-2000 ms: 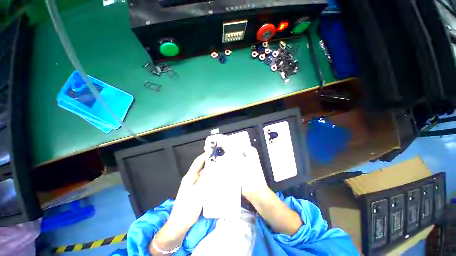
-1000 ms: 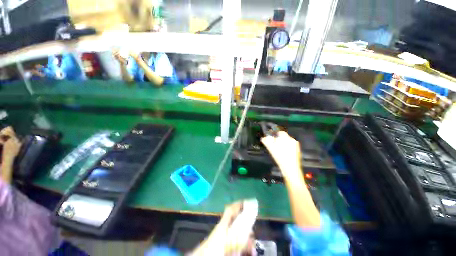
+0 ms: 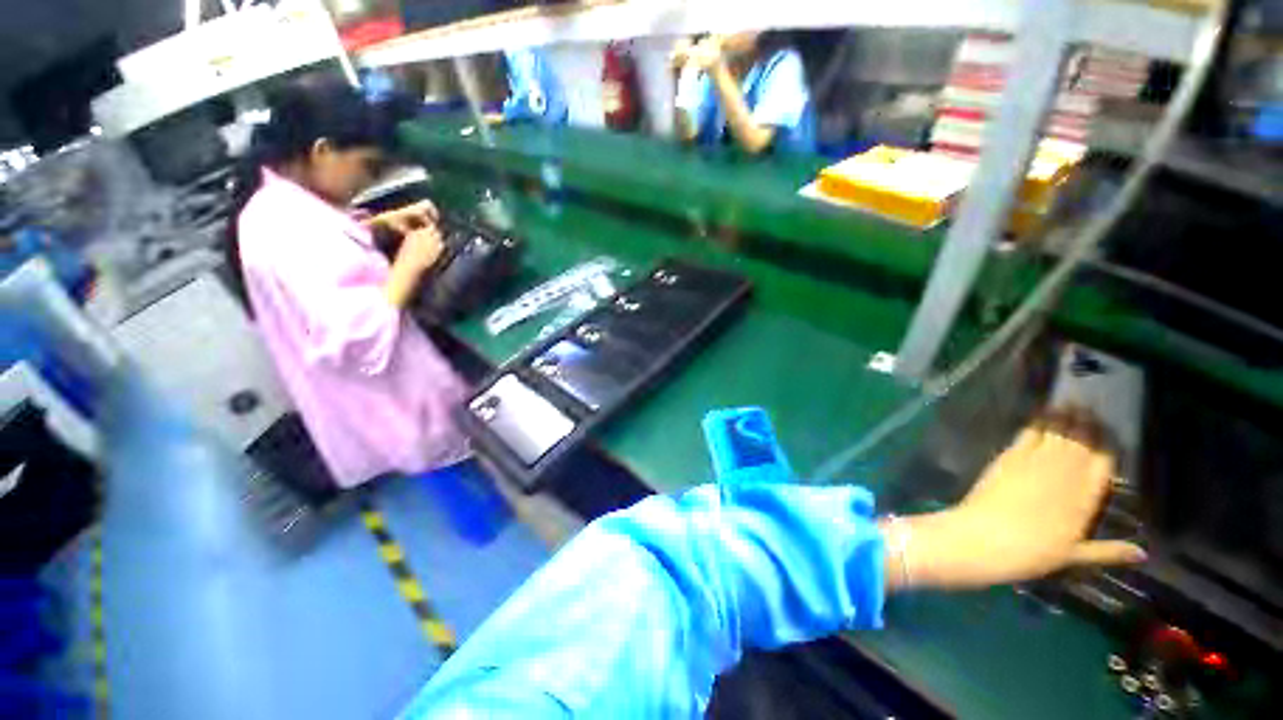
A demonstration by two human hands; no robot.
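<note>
A pale phone-sized panel with a dark camera cluster lies on the black press at the right. My left hand, bare with a band at the wrist, is palm down over the panel's lower end. Its thumb sticks out to the right, apart from the blurred fingers, and no grip on the panel shows. The fingertips' exact contact is unclear. My right hand is out of the picture. Small ring parts lie before the press, near its red button.
A bright blue phone-sized piece lies beyond my sleeve. A long black tray holding phones is on the green bench. A person in pink works at the left. A pale hose hangs before the press, beside a white post.
The view has swung left. My left hand, earlier holding a pale panel near the bench edge, is now at the press, where a panel lies. My right hand, earlier at the press, has left the picture.
</note>
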